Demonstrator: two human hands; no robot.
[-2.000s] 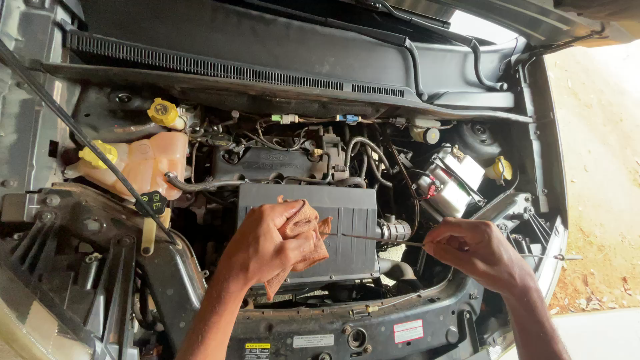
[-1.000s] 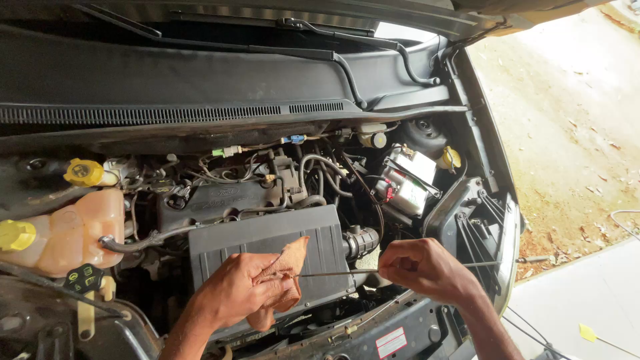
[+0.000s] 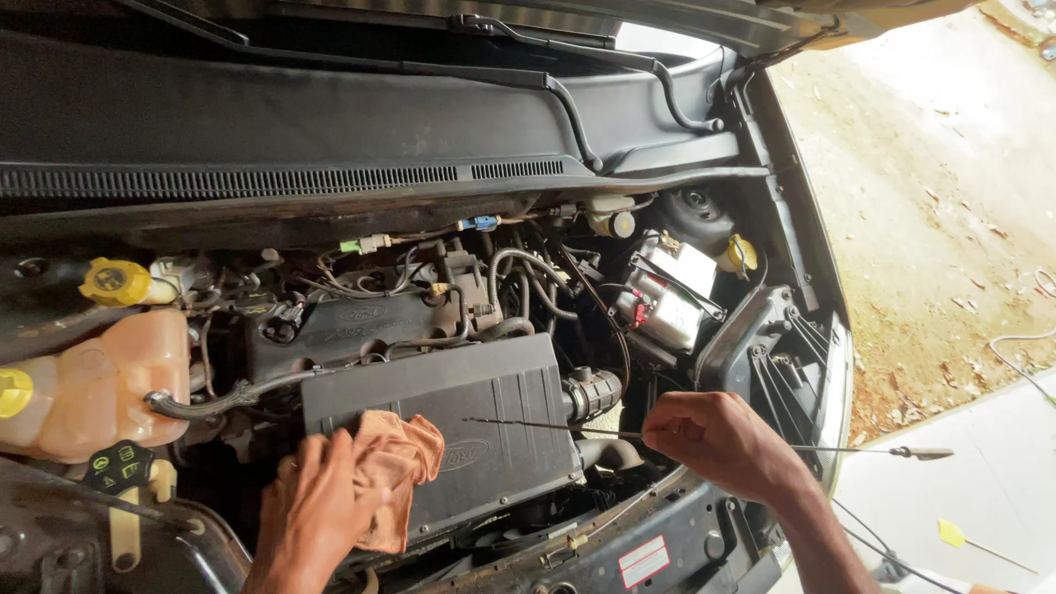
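Observation:
My left hand (image 3: pixel 318 503) is at the lower middle of the head view, on an orange-brown cloth (image 3: pixel 400 478) above the black plastic air filter housing (image 3: pixel 495 396). To its right, my right hand (image 3: pixel 714 441) grips a thin metal dipstick (image 3: pixel 569 427) between thumb and fingers. The dipstick lies nearly level; one end points left over the housing, short of the cloth and apart from it. Its other end, with a darker handle (image 3: pixel 924 453), reaches past the right wrist. The fingertips of the left hand are partly hidden by the cloth.
Around the hands are the coolant reservoir (image 3: pixel 99 388) with a yellow cap, the engine cover (image 3: pixel 363 322), a silver-wrapped battery (image 3: pixel 672 301) and the front crossmember (image 3: pixel 685 536). A yellow-tipped stick (image 3: pixel 953 532) lies on the pale floor at right. The raised hood overhangs the top.
One second ago the cloth was around the dipstick in my left hand; now the dipstick's left end is free of it. The view has shifted between frames.

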